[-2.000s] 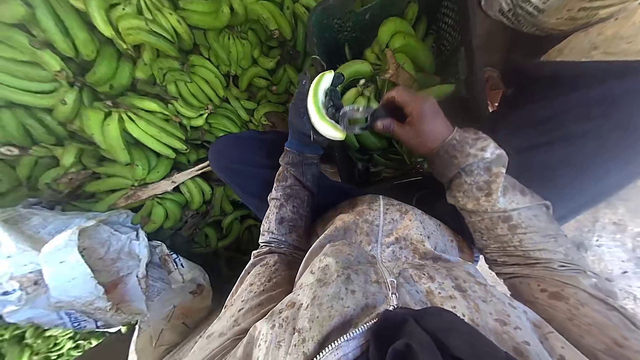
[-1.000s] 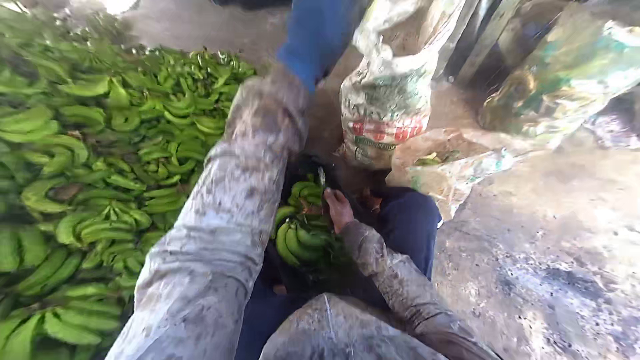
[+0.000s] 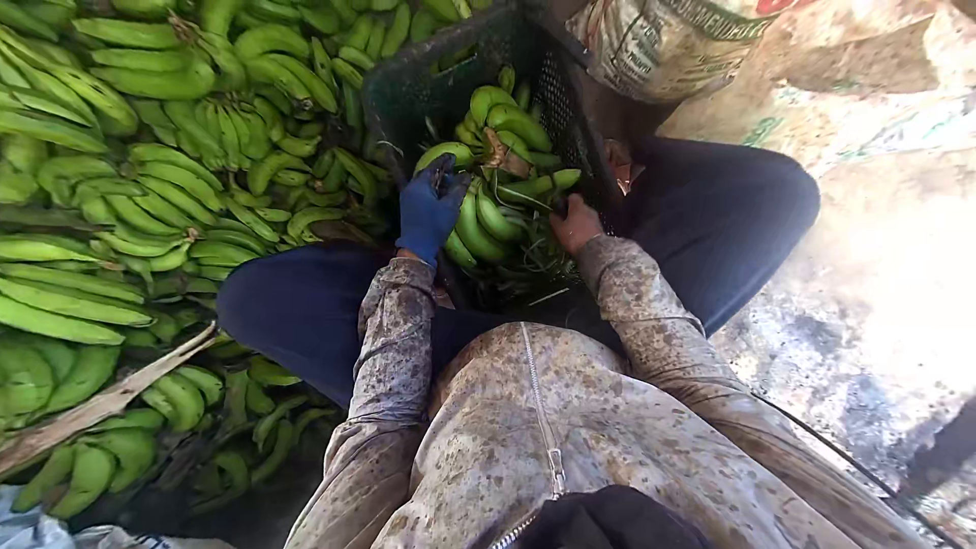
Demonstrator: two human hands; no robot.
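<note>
My left hand (image 3: 432, 202), in a blue glove with dark fingertips, is at the left side of a dark plastic crate (image 3: 389, 99) between my knees. Its fingers bend beside a green banana (image 3: 446, 152); whether they grip it cannot be told. My bare right hand (image 3: 577, 223) is curled at the crate's right side, close to the tip of another green banana (image 3: 566, 178). A thin strip or blade lies near its fingers, and what it holds is hidden. Between the hands, a bunch of green bananas (image 3: 488, 221) rests in the crate above thin peel shreds (image 3: 553, 263).
Heaped green bananas (image 3: 160, 198) cover the left side, with a dry stalk (image 3: 99, 400) across them. A printed woven sack (image 3: 656, 53) stands at the upper right, beside another sack (image 3: 854, 99) spread on the concrete floor (image 3: 823, 335). Pale plastic sacking (image 3: 38, 526) is at the lower left.
The partly peeled banana seen in my left hand two seconds ago is no longer in it. My left arm, stretched forward one second ago, is back at the crate. The view has swung back left.
</note>
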